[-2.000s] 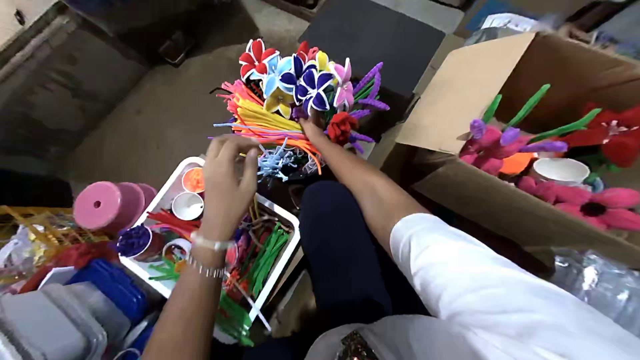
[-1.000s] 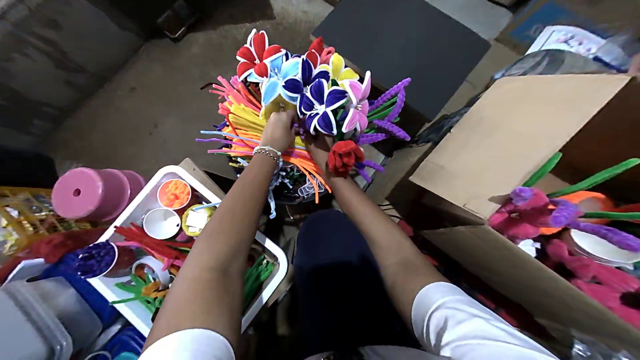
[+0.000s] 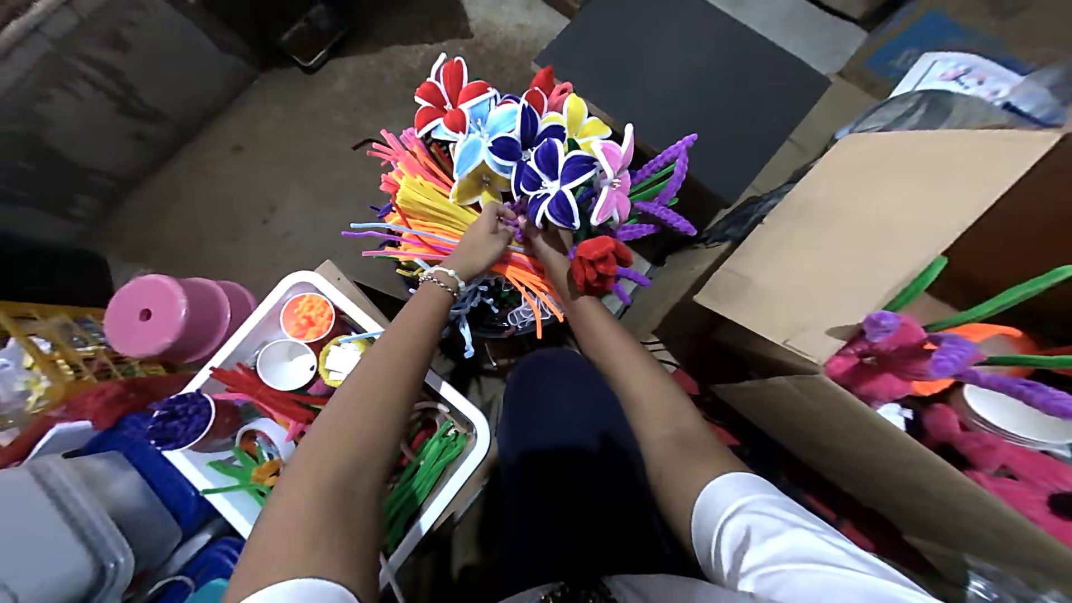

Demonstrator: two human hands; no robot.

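Both my hands meet at the middle of a bunch of pipe-cleaner flowers. My left hand, with two bracelets at the wrist, has its fingertips pinched just below the yellow flower; what they pinch is too small to tell. My right hand reaches in beneath the dark blue and white flower, its fingers partly hidden. The red flower lies beside my right wrist. Loose yellow and orange pipe cleaners fan out left of my hands. Red, light blue, and pink flowers stand above, with purple sprigs at the right.
A white tray at the left holds cups of small pieces and green pipe cleaners. Pink stools and plastic tubs stand beyond it. An open cardboard box with more fuzzy flowers is at the right.
My left hand has moved from above the tray to the flowers, where it now meets my right hand. Since one second ago, both hands have stayed at the bunch.
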